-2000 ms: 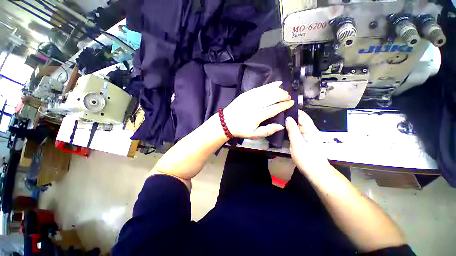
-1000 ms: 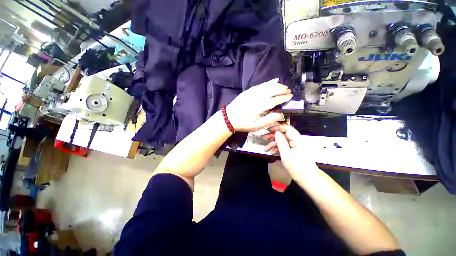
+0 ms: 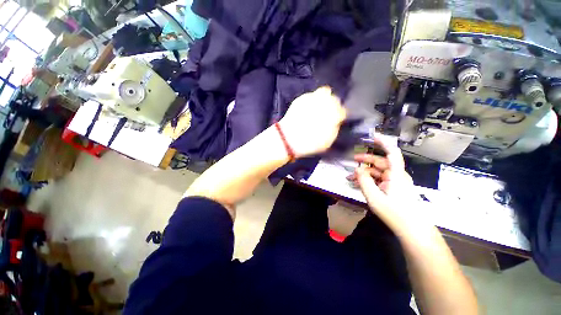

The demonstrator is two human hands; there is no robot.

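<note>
My left hand (image 3: 310,123), with a red bead bracelet, is blurred and closed on dark purple cloth (image 3: 255,111) left of the overlock machine (image 3: 430,64). The cloth near its fingers is blurred. The grey cloth plate (image 3: 370,83) shows beside the needle area. My right hand (image 3: 386,177) is below the presser foot area, palm partly up, fingers curled near the table edge; whether it holds something small, such as thread, I cannot tell.
A cream sewing machine (image 3: 132,91) stands on a white table to the left. The large purple garment heap (image 3: 246,31) lies behind my left hand. Dark cloth (image 3: 544,203) hangs at the right. The white machine table (image 3: 477,200) has its front edge below my right hand.
My left hand has closed and pulled the cloth back from the needle, uncovering the grey plate. My right hand has moved off the cloth and curled. The view has shifted.
</note>
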